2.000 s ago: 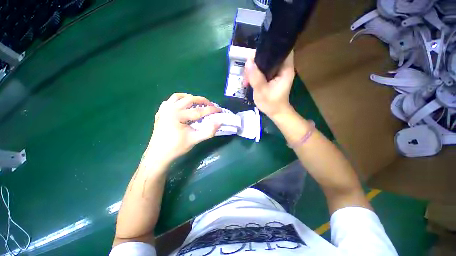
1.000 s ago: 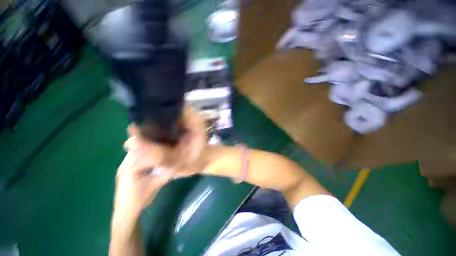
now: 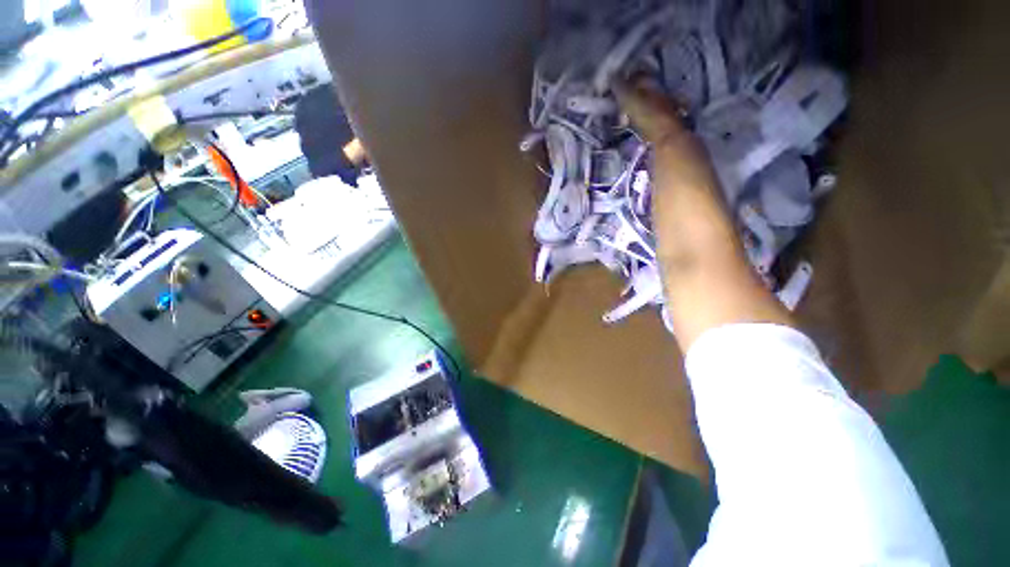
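Note:
My right hand (image 3: pixel 651 107) is deep in the large cardboard box (image 3: pixel 554 343), among a pile of pale grey-white clip stands (image 3: pixel 567 194). Its fingers are dark, blurred and partly hidden by the parts, so I cannot tell whether they hold one. My left hand is out of the picture. The black electric screwdriver (image 3: pixel 222 460) hangs tilted at the lower left, with no hand on it. A white slotted fan head with a pale curved part against it (image 3: pixel 294 443) lies on the green bench, partly behind the screwdriver.
The white-and-blue screw feeder (image 3: pixel 421 454) stands on the bench left of the box. Beyond it are a white control box (image 3: pixel 183 299), cables and a black cable (image 3: pixel 366 312) running to the feeder. A person's dark sleeve (image 3: pixel 323 135) shows at the upper left.
The view has swung right and up. My right hand has let go of the screwdriver and moved into the box. My left hand has left the picture.

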